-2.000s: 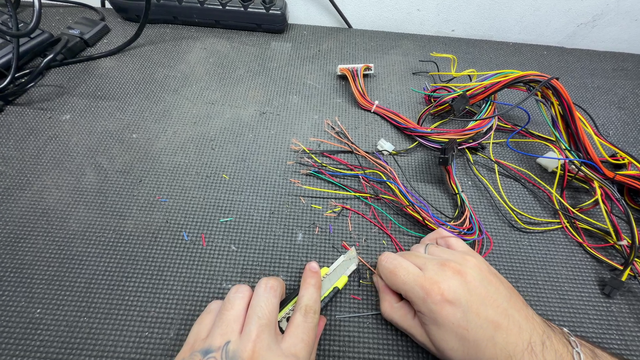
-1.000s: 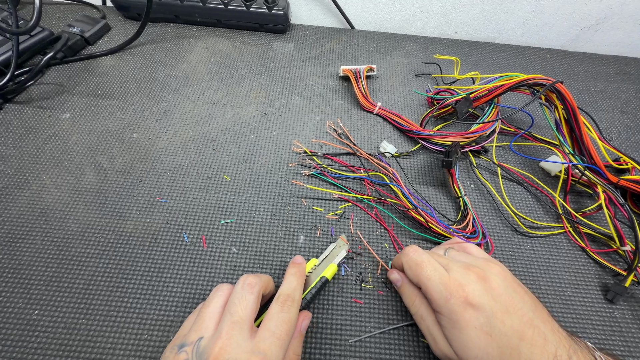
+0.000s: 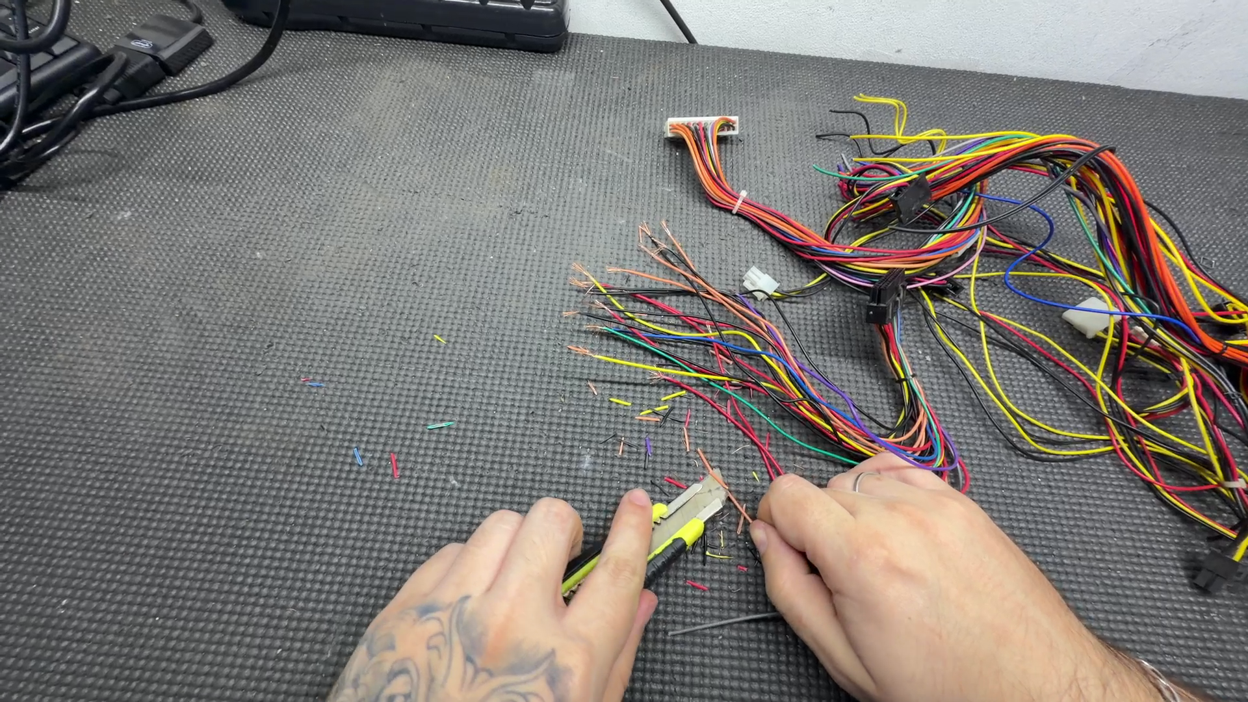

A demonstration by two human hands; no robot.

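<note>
My left hand (image 3: pixel 517 604) grips a black and yellow snap-off utility knife (image 3: pixel 673 531), its index finger along the body. The blade tip meets or lies just beside an orange wire (image 3: pixel 723 485). That wire is pinched between the thumb and forefinger of my right hand (image 3: pixel 877 565). From under the right hand a wiring harness (image 3: pixel 780 361) of many coloured wires fans out to the upper left; several ends show bare copper. A black connector (image 3: pixel 885 296) sits on this bundle. A grey wire (image 3: pixel 721 622) lies between the hands.
Cut insulation bits (image 3: pixel 648 414) are scattered over the black textured mat (image 3: pixel 292 546). More cable harness (image 3: pixel 1121 195) with a white connector (image 3: pixel 702 127) spreads at the right and back. A black power strip (image 3: pixel 419 19) and black cables (image 3: pixel 166 58) lie at the back left, before a white wall.
The knife first drew back from the orange wire, then came back to it with my left hand. My right hand keeps its hold on the wire.
</note>
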